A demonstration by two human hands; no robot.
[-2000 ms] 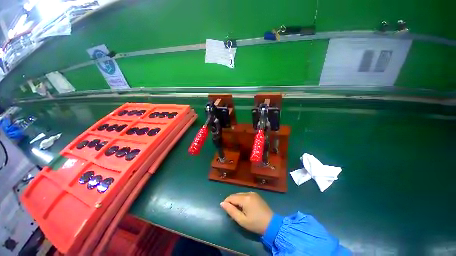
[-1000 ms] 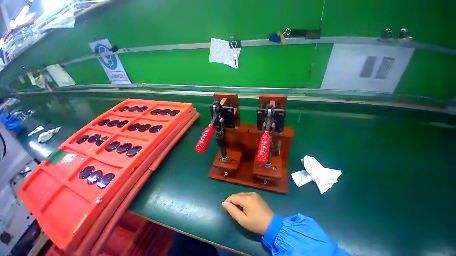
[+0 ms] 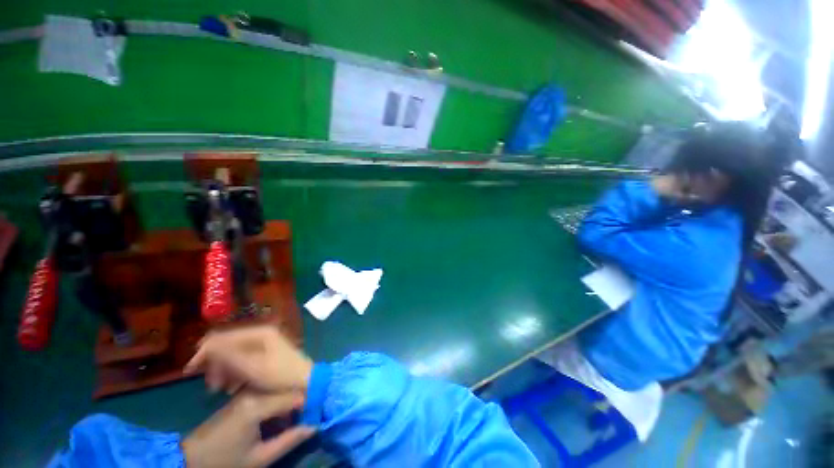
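Observation:
A reddish-brown toggle clamp fixture [image 3: 206,340] stands on the dark-green bench with two upright stations. Its left red handle [image 3: 38,306] and right red handle [image 3: 217,281] both hang down. My right hand [image 3: 256,359] is at the fixture's front edge, blurred, with fingers loosely apart. My left hand [image 3: 245,431] is just below, its fingers apart and touching or overlapping the right hand near the wrist. No part shows in either hand. A crumpled white tissue [image 3: 346,289] lies right of the fixture.
A person in a blue smock [image 3: 672,274] sits at the bench on the right, arms on its edge, above a blue stool [image 3: 572,416]. White sheets [image 3: 384,105] and a blue bag [image 3: 539,119] hang on the green panel. An orange-red tray edge [image 3: 5,239] shows far left.
The view has turned right, so most of the tray has left the picture and the person has appeared. My left hand has come into view against my right, whose fingers have loosened.

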